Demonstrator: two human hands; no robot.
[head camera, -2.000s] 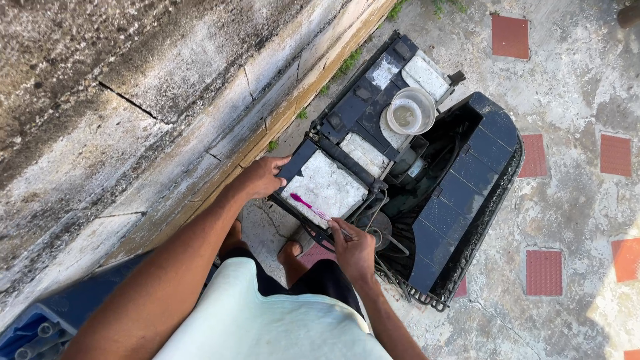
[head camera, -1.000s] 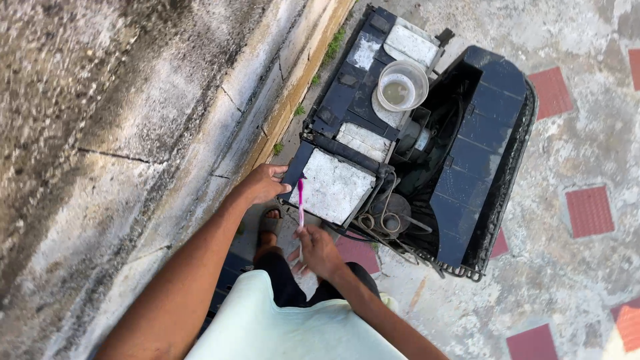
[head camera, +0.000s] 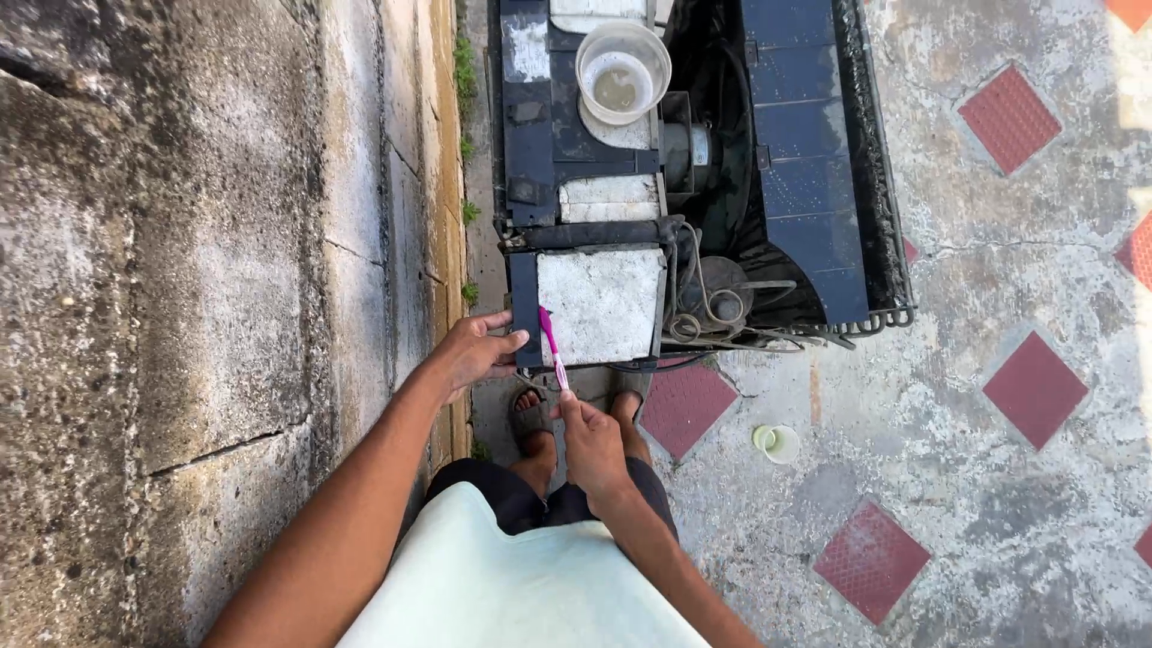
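Note:
An opened window-type air conditioner unit (head camera: 810, 162) with a dark casing stands in front of me. My right hand (head camera: 591, 441) grips the handle of a pink and white toothbrush (head camera: 552, 346). The brush's head lies at the left edge of a white foam panel (head camera: 603, 306), beside a dark strip (head camera: 526, 297). My left hand (head camera: 477, 354) rests its fingers on the outer side of that strip, thumb on top. Farther up on the unit sits a clear plastic tub (head camera: 623, 74) with some cloudy liquid. Thin copper tubes (head camera: 711, 297) curl right of the panel.
A rough concrete block wall (head camera: 360, 225) runs close along the left. My sandalled feet (head camera: 531, 414) stand just below the unit. A small pale cup (head camera: 776, 444) is on the concrete floor at the lower right, among red diamond tiles (head camera: 1035, 390).
The toothbrush head has moved from the middle of the foam panel to its left edge beside the dark strip. The view has turned and shifted.

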